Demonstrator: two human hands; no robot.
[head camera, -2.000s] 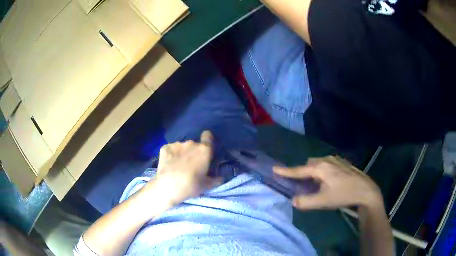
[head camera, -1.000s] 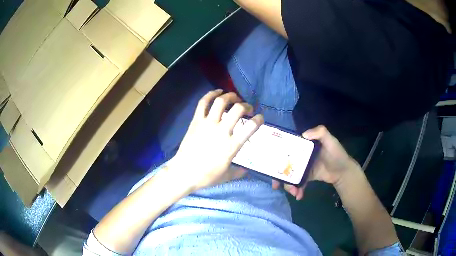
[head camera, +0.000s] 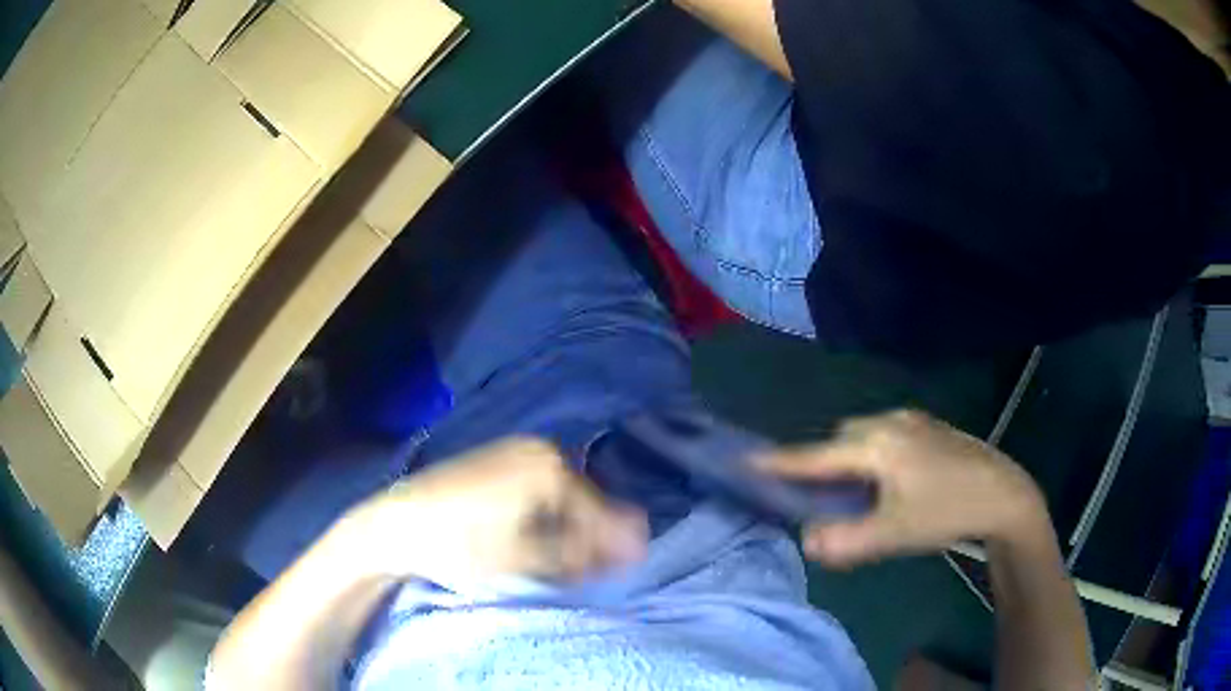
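Note:
The smartphone (head camera: 736, 466) is blurred and tilted over my lap, with its screen no longer showing. My right hand (head camera: 911, 493) grips its right end. My left hand (head camera: 540, 520) is blurred near my waist at the hem of the light blue top, left of the phone; its fingers look curled, but whether they hold the cloth is unclear. A flat brown box blank (head camera: 176, 203) with two dark slots lies on the table at the upper left, with another layer of cardboard beneath it; neither hand touches it.
The dark green table (head camera: 520, 61) has its edge running diagonally past the blank. A person in a black top (head camera: 999, 176) and jeans sits close at the upper right. A red thing (head camera: 675, 270) shows beside that person's leg. Pale curved bars (head camera: 1120, 419) stand at the right.
The phone has tipped from screen-up to nearly edge-on and moved down. My left hand has left the screen and moved down toward my waist. My right hand has moved slightly down with the phone.

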